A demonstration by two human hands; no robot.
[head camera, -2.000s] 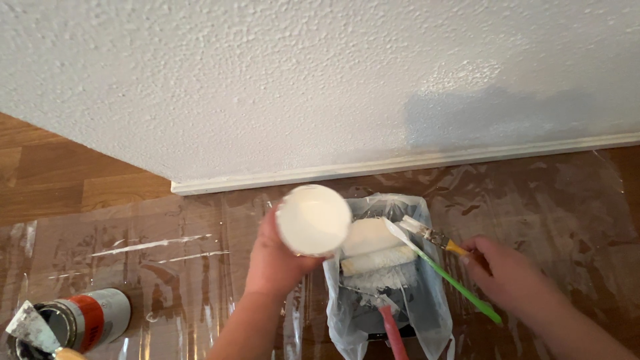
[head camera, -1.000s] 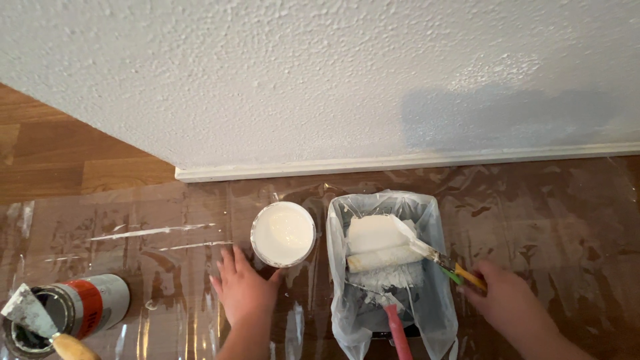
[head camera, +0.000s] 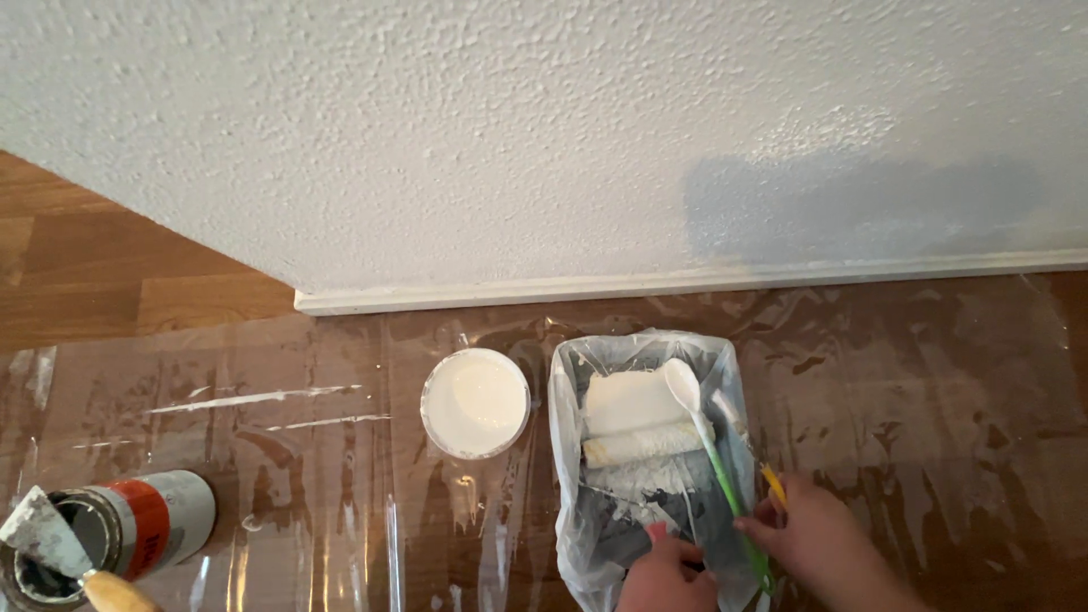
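Observation:
A paint tray [head camera: 563,510] lined with clear plastic holds white paint [head camera: 629,399] and a paint roller [head camera: 650,444] lying across it. My left hand [head camera: 669,578] is closed on the roller's red handle [head camera: 656,531] at the tray's near end. At the tray's right side, my right hand [head camera: 799,527] holds a paintbrush [head camera: 772,486] by its yellow handle and touches the green handle of a plastic spoon [head camera: 721,472]. The white bowl of that spoon rests over the paint. Left of the tray stands a round tub of white paint [head camera: 476,404].
Clear plastic sheeting [head camera: 297,459] with white paint streaks covers the wood floor [head camera: 76,255]. An open metal can [head camera: 166,518] lies on its side at lower left, a putty knife [head camera: 51,535] across its mouth. Behind runs a textured wall [head camera: 510,153] with a white baseboard [head camera: 510,293].
My left hand held the tub over the tray, set it down on the sheeting, let go, and has moved right to the roller handle. My right hand has moved slightly lower.

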